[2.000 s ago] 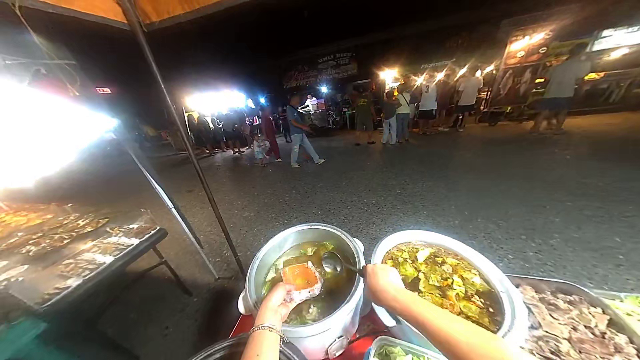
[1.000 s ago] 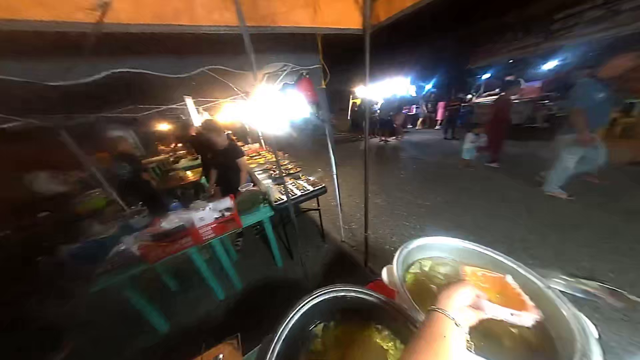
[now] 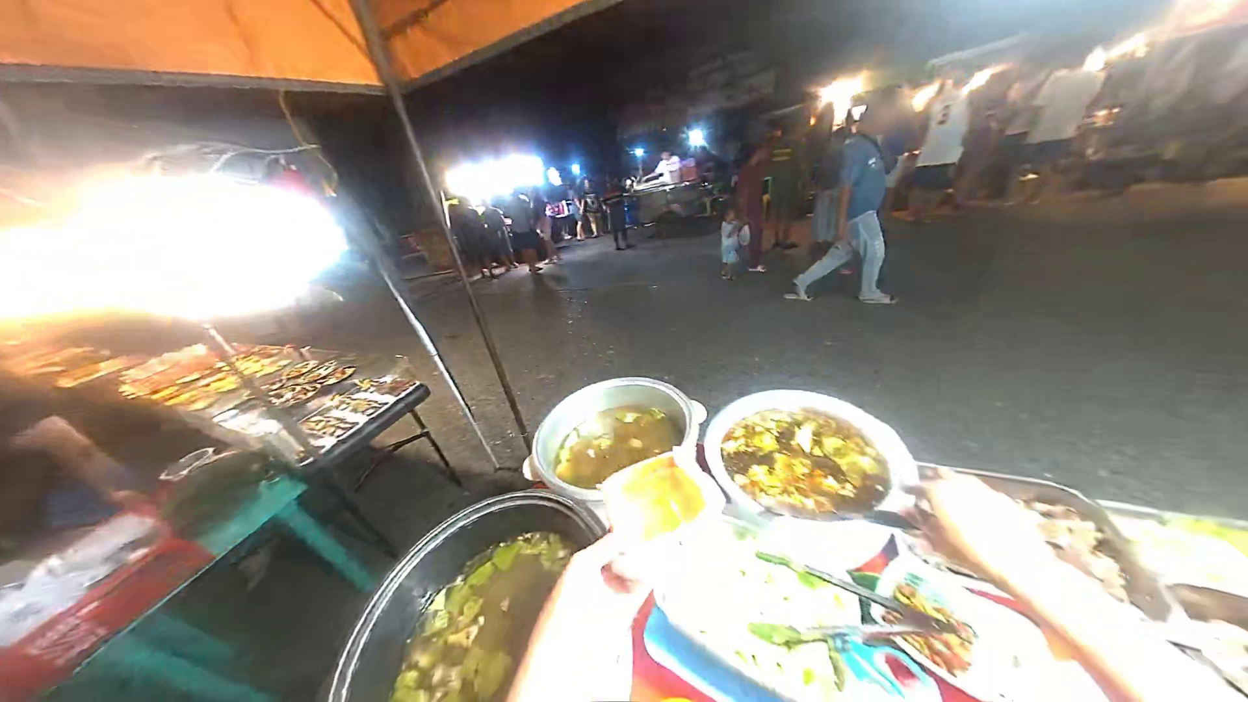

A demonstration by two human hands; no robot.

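Note:
My left hand point(image 3: 600, 575) holds a bowl point(image 3: 661, 497) with orange-yellow contents, in front of a light metal pot of broth point(image 3: 551, 414). Over the right rim of a pot of vegetable stew point(image 3: 714, 424) is my right hand point(image 3: 951, 497); its fingers are blurred, so whether it grips anything cannot be told. Below lie a container of chopped greens point(image 3: 756, 604), metal tongs point(image 3: 877, 629) and a small bowl of chopped reddish food point(image 3: 931, 629).
A large dark pot of leafy soup point(image 3: 366, 619) stands at lower left. Trays of meat point(image 3: 1072, 536) are at right. Tent poles point(image 3: 458, 253) rise behind the pots. A food table point(image 3: 375, 419) and a teal table point(image 3: 253, 517) stand left; a person point(image 3: 863, 205) walks on the road.
The bowl in my left hand was over the light pot and is now nearer me. The ladle seen earlier in that pot no longer shows there. The view swung left, then back right.

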